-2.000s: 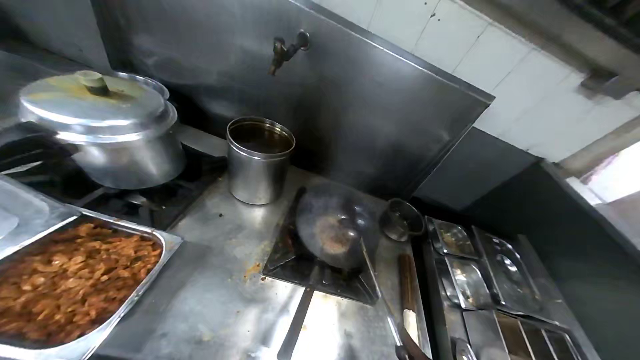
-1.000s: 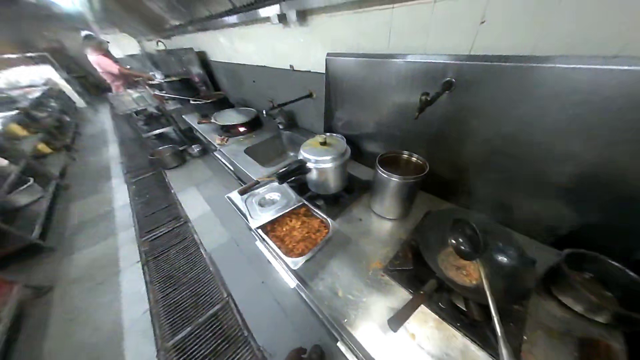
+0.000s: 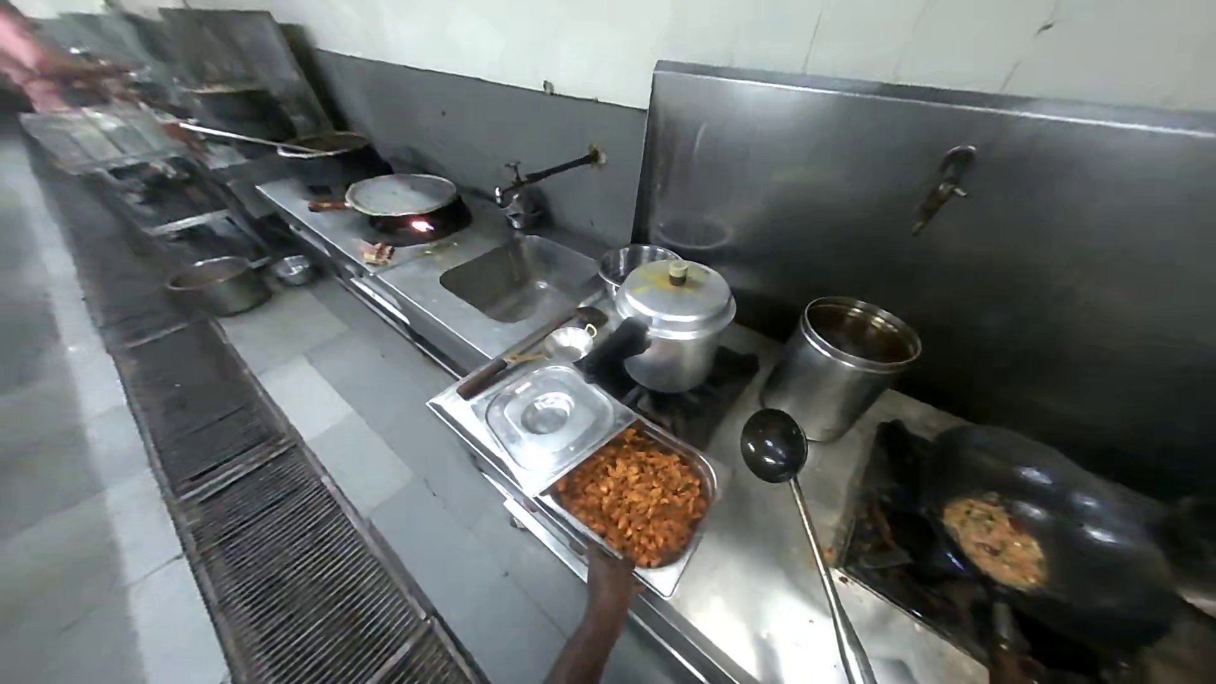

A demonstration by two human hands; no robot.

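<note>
My left hand (image 3: 608, 575) reaches in from the bottom and is at the near edge of a steel food pan (image 3: 698, 560) filled with orange-brown cooked pieces; its fingertips are hard to make out. My right hand is out of view. A long-handled ladle (image 3: 774, 446) with a dark bowl hangs over the counter between that pan and the wok, its handle running off the bottom edge. At the right, a black wok (image 3: 1073, 532) sits on a burner with a small heap of chopped food (image 3: 996, 541) in it.
Behind the food pan stand a pressure cooker (image 3: 676, 328) and a tall steel pot (image 3: 831, 380) of dark liquid. A lidded pan (image 3: 551, 415) adjoins it. Leftward are a sink (image 3: 522, 285), a covered pan over flame (image 3: 404, 195), a floor grate (image 3: 294, 551) and a person in pink (image 3: 33, 57).
The ladle has left the wok and is now over the counter to its left. My left hand has come up to the food pan. The view swung left, then closer in.
</note>
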